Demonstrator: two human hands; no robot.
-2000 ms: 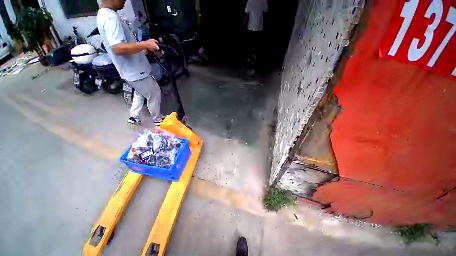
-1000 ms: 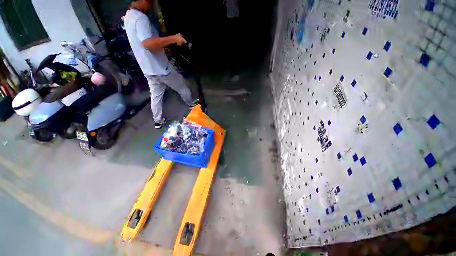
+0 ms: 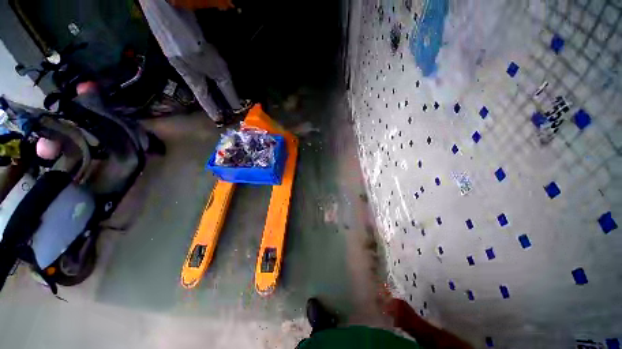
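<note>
A blue plastic crate [image 3: 249, 175] sits across the two forks near the head of a yellow-orange pallet truck [image 3: 275, 218]. Clear bags of dark parts with a bit of red [image 3: 247, 148] are heaped in the crate. The fork tips point towards me. My right hand [image 3: 395, 307] is low at the bottom edge, beside the wall, small and blurred, away from the truck; its fingers cannot be made out. My left hand is out of the picture.
A person's legs [image 3: 194, 61] stand beyond the truck head, before a dark passage. Parked scooters [image 3: 65, 215] are at the left. A tiled wall with blue squares [image 3: 436, 184] runs along the right. My shoe [image 3: 318, 315] shows on the floor below.
The truck and crate have moved from the pale concrete onto the greenish floor alongside the tiled wall. The scooters are now nearer at the left. My right arm has come into view at the bottom.
</note>
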